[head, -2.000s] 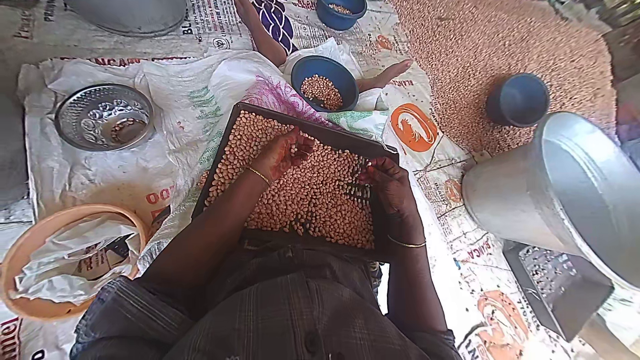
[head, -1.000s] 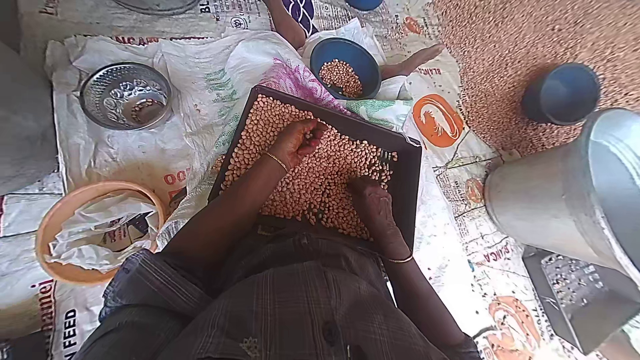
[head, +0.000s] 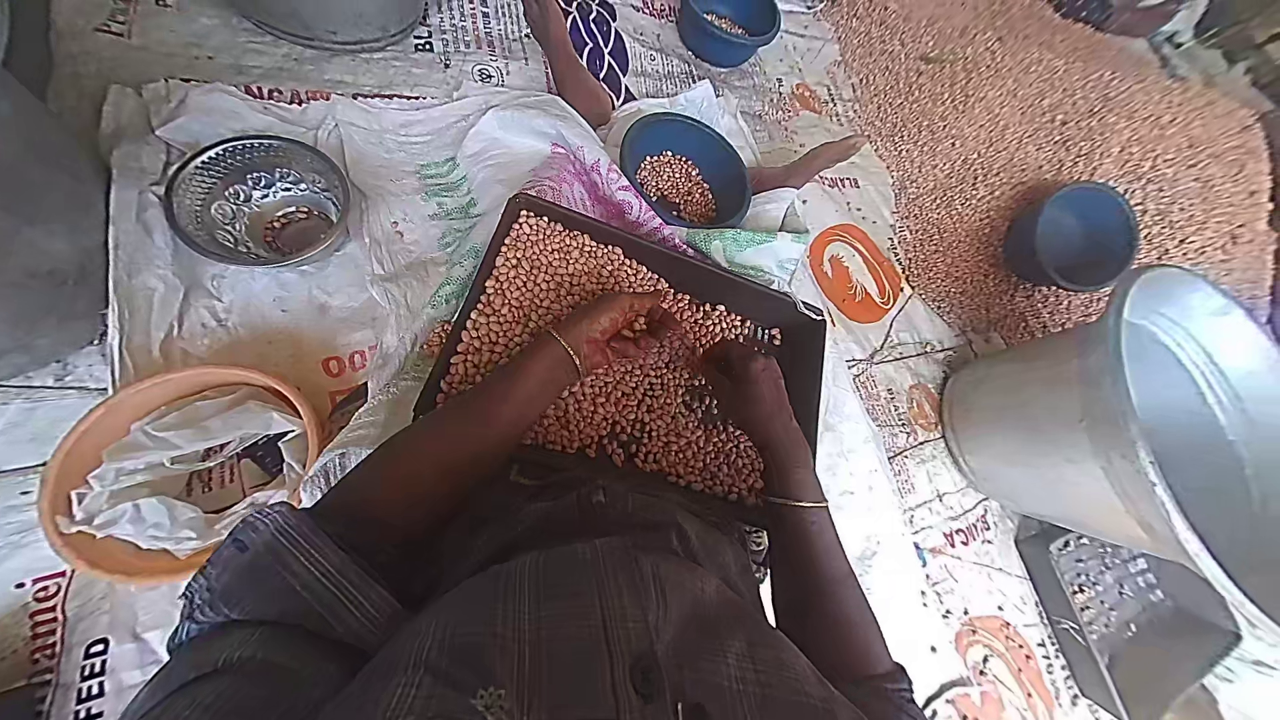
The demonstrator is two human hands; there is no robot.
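Note:
A dark rectangular tray (head: 815,370) lies tilted against my lap, spread with shelled nuts or large seeds (head: 540,270) of a pinkish tan. My left hand (head: 622,325) is over the middle of the tray, palm partly up and fingers curled, with what looks like a few nuts at the fingers. Close to its right, my right hand (head: 742,385) reaches down into the nuts; its fingertips are hidden, so its hold cannot be told. Darker tray floor shows through near the right hand.
Woven sacks cover the floor. Beyond the tray are a blue bowl of nuts (head: 735,190) and another person's legs (head: 575,70). A steel bowl (head: 185,215) and an orange basin (head: 65,470) stand left. Right are a large metal pot (head: 1030,420), a blue tub (head: 1030,240) and a broad nut heap (head: 960,130).
My right hand has moved from the tray's right side down into the nuts, nearer the left hand. The left hand stays over the middle of the tray.

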